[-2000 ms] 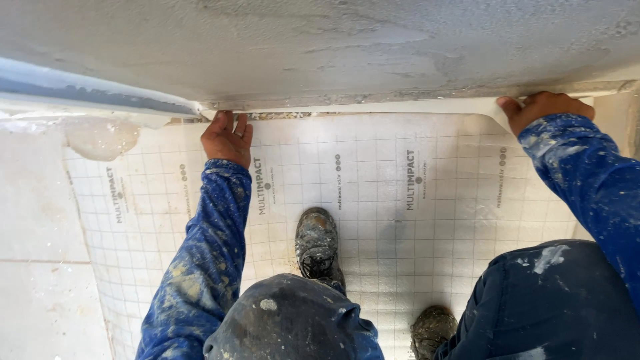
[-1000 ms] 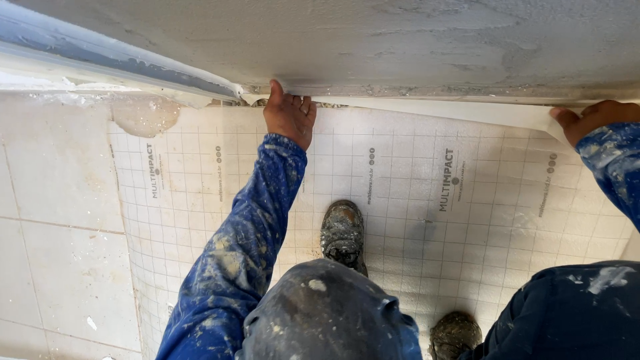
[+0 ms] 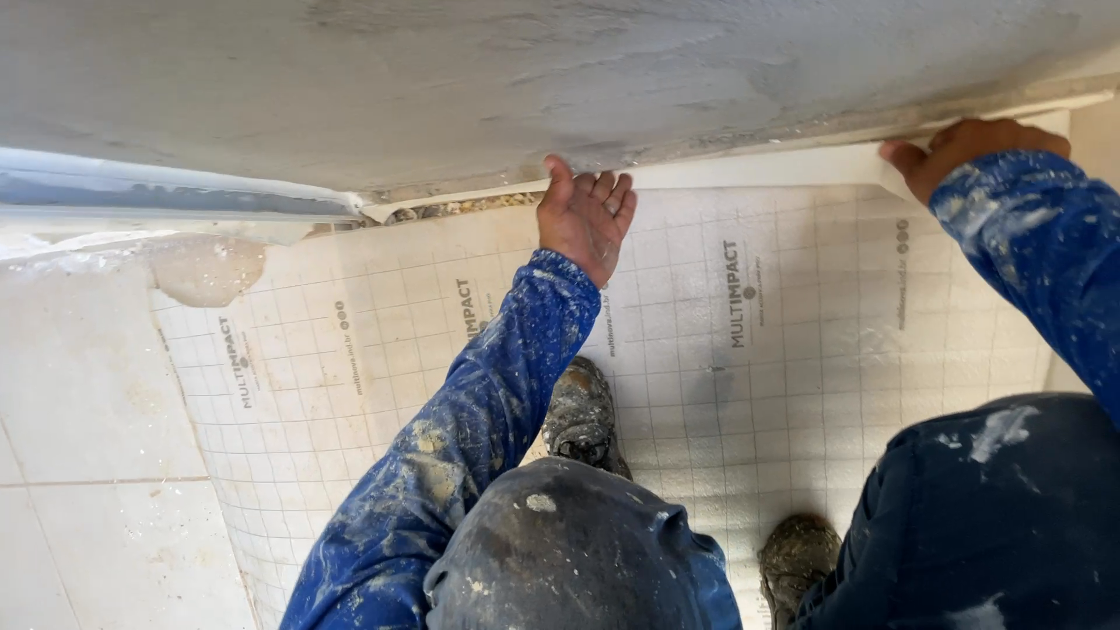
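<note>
A white strip [image 3: 787,168], whose material I cannot tell, runs along the foot of the grey plastered wall [image 3: 437,79]. My left hand [image 3: 588,214] is at the wall's foot, palm up, with its fingers apart and their tips by the strip's edge. Farther right, my right hand [image 3: 971,153] holds the strip near its right end, thumb toward the left; its other fingers are partly hidden. Printed grid-lined protective sheeting [image 3: 682,262] lies under both hands and reaches the wall. Left of my left hand, a gap with gravel-like debris [image 3: 464,206] shows between sheeting and wall.
Pale floor tiles [image 3: 96,376] with white specks lie left of the sheeting. A round beige patch [image 3: 208,269] marks the floor near a door frame or track [image 3: 175,197]. Two stained boots [image 3: 582,411] stand on the sheeting, below my bent knees.
My left hand has moved right along the foot of the wall, and more of the debris-filled gap shows behind it. My right hand stays at the right part of the strip.
</note>
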